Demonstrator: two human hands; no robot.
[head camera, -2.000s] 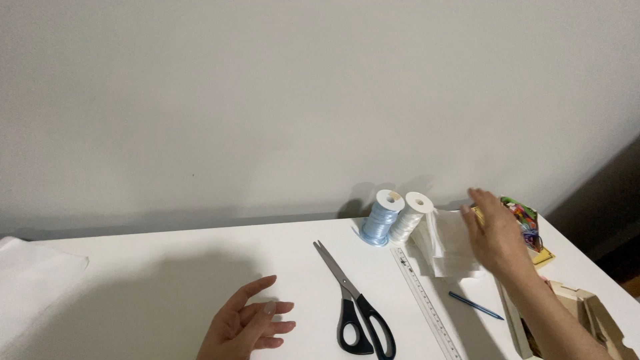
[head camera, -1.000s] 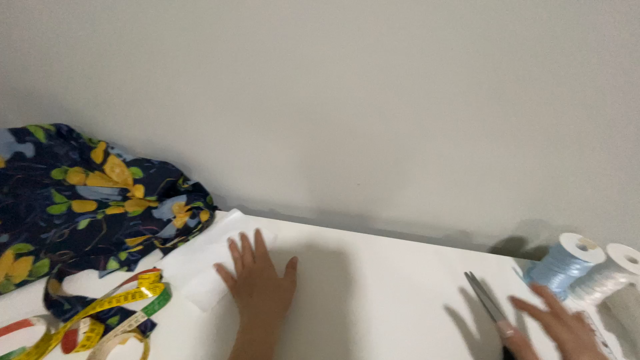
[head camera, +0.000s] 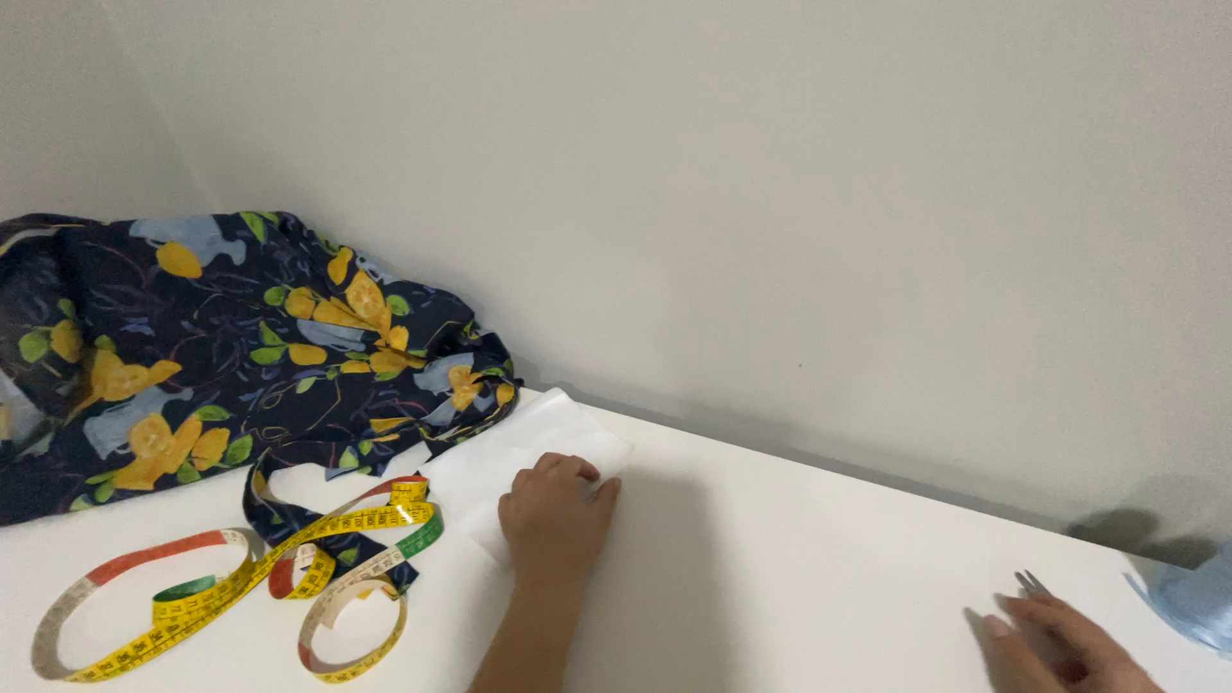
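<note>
My left hand (head camera: 558, 515) rests on a piece of white cloth (head camera: 534, 433) on the white table, its fingers curled at the cloth's right side; whether they pinch it I cannot tell. At the lower right, my right hand (head camera: 1068, 650) is over the scissors (head camera: 1032, 583), of which only the blade tips show past the fingers. The handles are hidden, so a grip on them cannot be made out. A spool of light blue cord or ribbon (head camera: 1193, 602) stands at the right edge, partly out of view.
A dark blue fabric with yellow fruit and green leaves (head camera: 221, 356) lies bunched at the left, against the wall. In front of it a yellow tape measure (head camera: 212, 602) lies in loose loops over a narrow strip of the same fabric. The wall runs behind the table (head camera: 818, 577).
The view has swung left, bringing the patterned fabric and tape measure in. My left hand has gone from spread flat beside the white cloth to curled on it. My right hand now covers most of the scissors.
</note>
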